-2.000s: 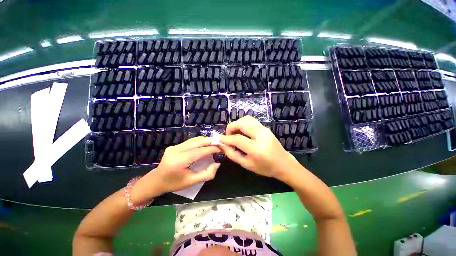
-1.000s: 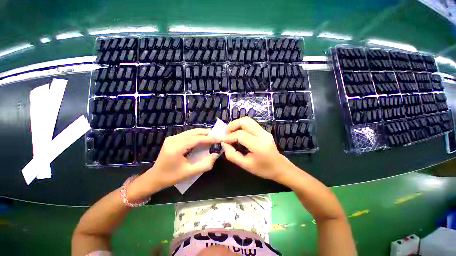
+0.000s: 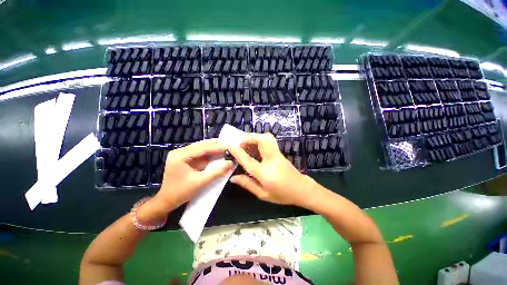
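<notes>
My left hand [image 3: 192, 171] holds a long white strip [image 3: 204, 206] that runs from above my fingertips down toward my lap. My right hand [image 3: 272, 170] meets the left at the strip, thumb and fingers close together. A small black part [image 3: 228, 155] shows between the fingertips, mostly hidden; which hand bears it is hard to tell. An adhesive piece cannot be made out. The near clear tray [image 3: 150, 109] lies just beyond my hands, full of black parts in slanted rows. One shiny pocket [image 3: 276, 119] holds only a few parts. My hands cover part of the front row.
Spare white strips [image 3: 65, 167] lie crossed at the left. A second tray [image 3: 379, 106] of black parts stands at the right, with a shiny pocket [image 3: 405, 153] at its near-left corner. A pale-edged flat item [image 3: 500, 157] lies beside it. The bench edge curves before my body.
The white strip shows more of its length and hangs lower toward my lap. My left hand has shifted slightly left. My right fingers have moved left over the strip.
</notes>
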